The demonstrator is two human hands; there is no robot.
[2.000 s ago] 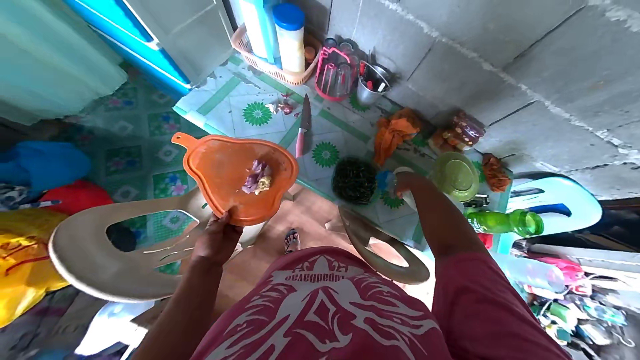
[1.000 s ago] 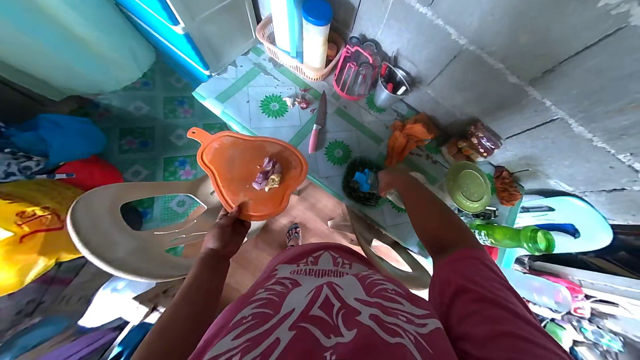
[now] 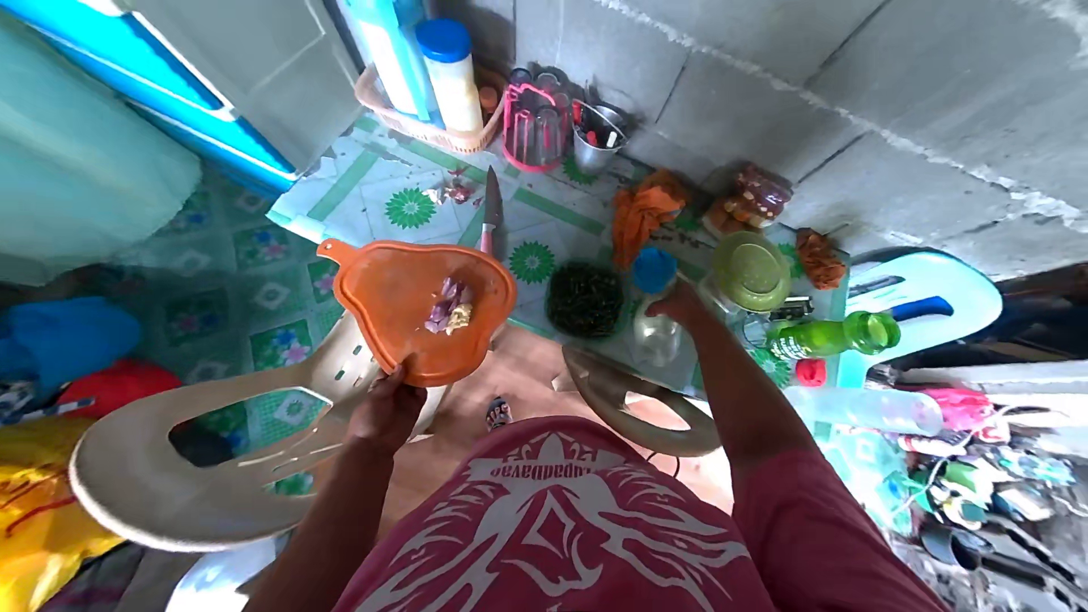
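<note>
My left hand (image 3: 391, 410) grips the near edge of an orange plastic cutting board (image 3: 387, 285), which bears chopped purple onion (image 3: 444, 306) and pale chopped garlic (image 3: 460, 319). My right hand (image 3: 677, 308) is at a clear container (image 3: 656, 336) right of a dark bowl of green leafy pieces (image 3: 585, 299); whether its fingers grip the container is unclear. A blue round lid or cup (image 3: 654, 270) lies just beyond that hand. Beyond the board, a knife (image 3: 490, 212) rests on the table near onion skins (image 3: 457, 190).
The patterned table (image 3: 348, 183) meets a block wall. Along its back stand a basket (image 3: 425, 127), a pink glass rack (image 3: 535, 127) and a metal pail (image 3: 597, 149). An olive-green lid (image 3: 752, 272) and green bottle (image 3: 833, 336) are at right. Plastic chairs (image 3: 204, 459) stand nearby.
My right hand has moved from over the dark bowl to the clear container at its right. The blue item, over the bowl before, is now right of it. My left hand still holds the board.
</note>
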